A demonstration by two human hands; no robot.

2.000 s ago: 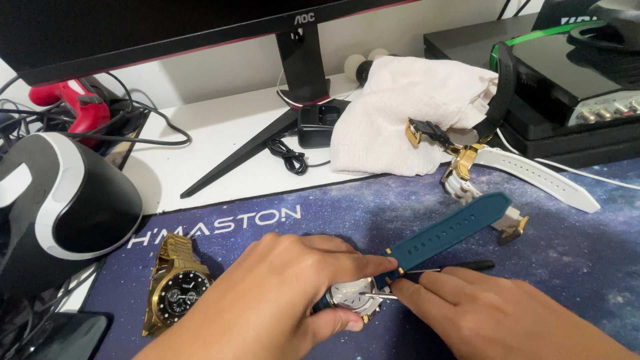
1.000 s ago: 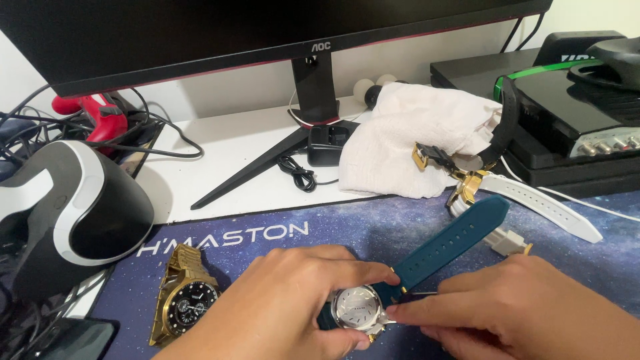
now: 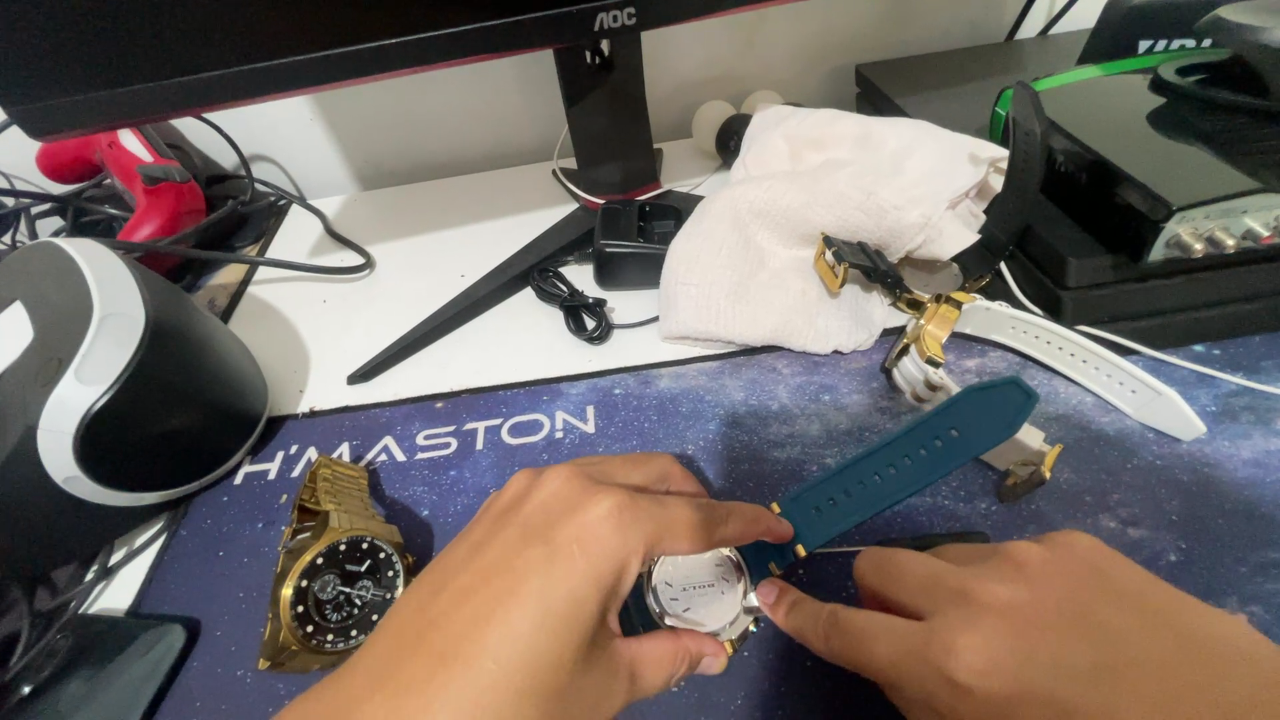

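My left hand [image 3: 590, 560] grips a wristwatch lying with its steel case back [image 3: 700, 590] up, thumb on the near side, index finger on the strap joint. The blue rubber strap [image 3: 900, 460] with gold-coloured fittings extends up to the right. My right hand [image 3: 960, 620] touches the case edge by the strap with its index fingertip; its other fingers are curled and partly hidden. A thin tool with a dark handle [image 3: 950, 540] lies behind the right hand, its metal shaft toward the strap. A gold wristwatch with a black dial [image 3: 345, 590] rests left of my left hand.
Watches with a white strap [image 3: 1090, 370] and a black strap [image 3: 1020, 190] lie by a white cloth [image 3: 800, 220]. A monitor stand [image 3: 610, 120], black charger [image 3: 630, 245], red game controller [image 3: 150, 190], black-and-white headset [image 3: 150, 380] and black box [image 3: 1160, 170] surround the printed desk mat [image 3: 480, 500].
Two seconds ago the right fingers were on the thin tool at the strap joint; now the tool lies behind that hand and its index fingertip touches the case edge. The left hand still grips the watch.
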